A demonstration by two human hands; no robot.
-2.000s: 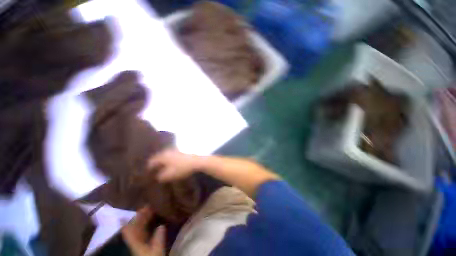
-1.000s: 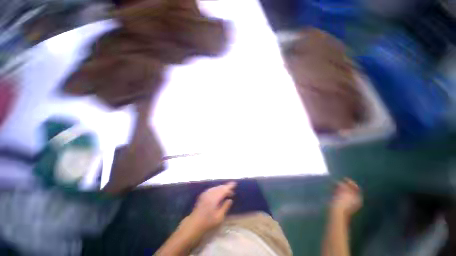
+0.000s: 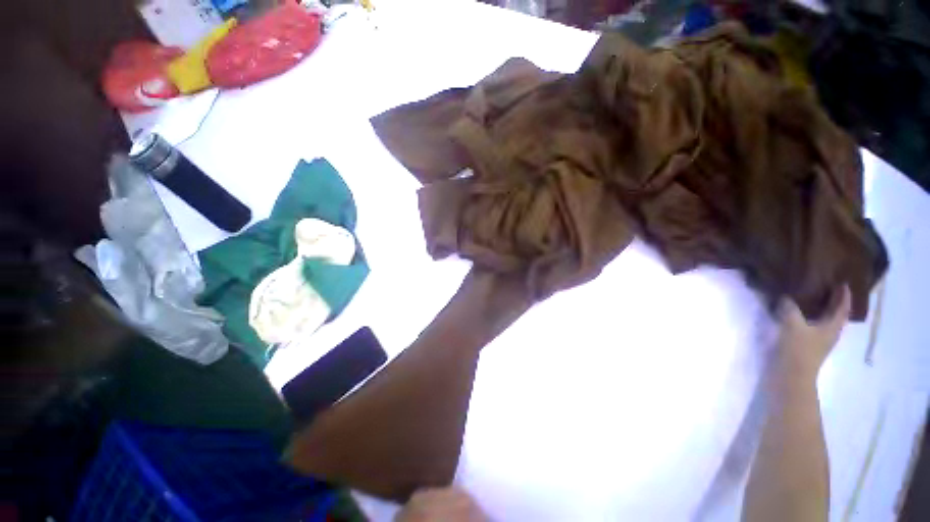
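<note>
A crumpled pile of brown garments [image 3: 755,163] lies across the far right of the white tabletop. My right hand [image 3: 814,331] is at the pile's near right edge, its fingers on the brown cloth; the fingertips are partly hidden. Another brown garment [image 3: 540,214] lies left of the pile, with a long flat brown panel [image 3: 408,428] running down to the table's near edge. My left hand [image 3: 445,505] is at the bottom edge of the picture beside the panel's lower end, mostly cut off; its fingers cannot be made out.
On the left of the white table [image 3: 602,408] are a black phone [image 3: 333,371], a green-and-cream cloth [image 3: 316,260], a dark flask [image 3: 192,184] and red and yellow bundles [image 3: 214,56]. Grey-white plastic [image 3: 153,275] hangs at the left edge, above a blue crate [image 3: 194,474].
The view has swung left over the table. My right hand has moved from beyond the table's near edge to the brown pile. My left hand is now mostly out of the picture.
</note>
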